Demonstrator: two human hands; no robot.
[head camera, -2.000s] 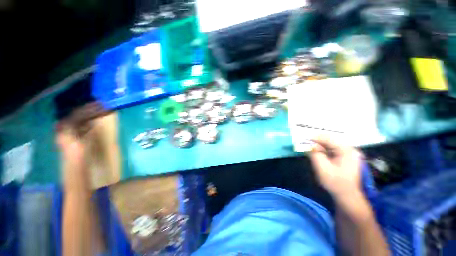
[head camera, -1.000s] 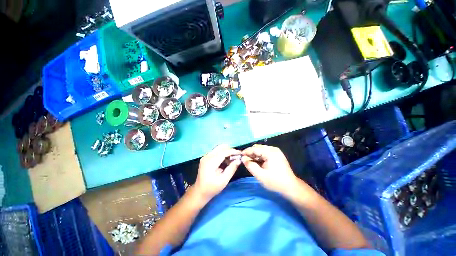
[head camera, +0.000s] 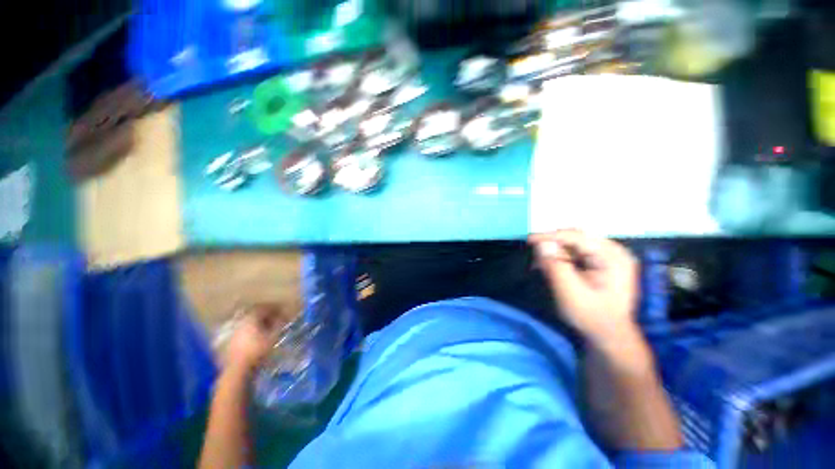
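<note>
The picture is motion-blurred. My left hand (head camera: 247, 341) is low at the left, at the clear plastic bag of small parts (head camera: 298, 366); its fingers are too blurred to tell what they hold. My right hand (head camera: 591, 279) is at the bench's front edge, just below the white sheet (head camera: 627, 156), with thumb and fingertips close together; whether a small part is between them cannot be told. Several round housings (head camera: 358, 170) with pale parts inside stand on the green bench left of the sheet.
Blue bin (head camera: 206, 46) and green tape roll (head camera: 275, 104) are at the back left. Cardboard (head camera: 131, 197) lies left, with dark round units (head camera: 108, 128) beside it. Small components (head camera: 572, 41) are heaped behind the sheet. A blue crate (head camera: 732, 394) is at lower right.
My hands were together in front of my body a second ago. Now they are apart, left down at the bag, right near the sheet. The camera view has shifted.
</note>
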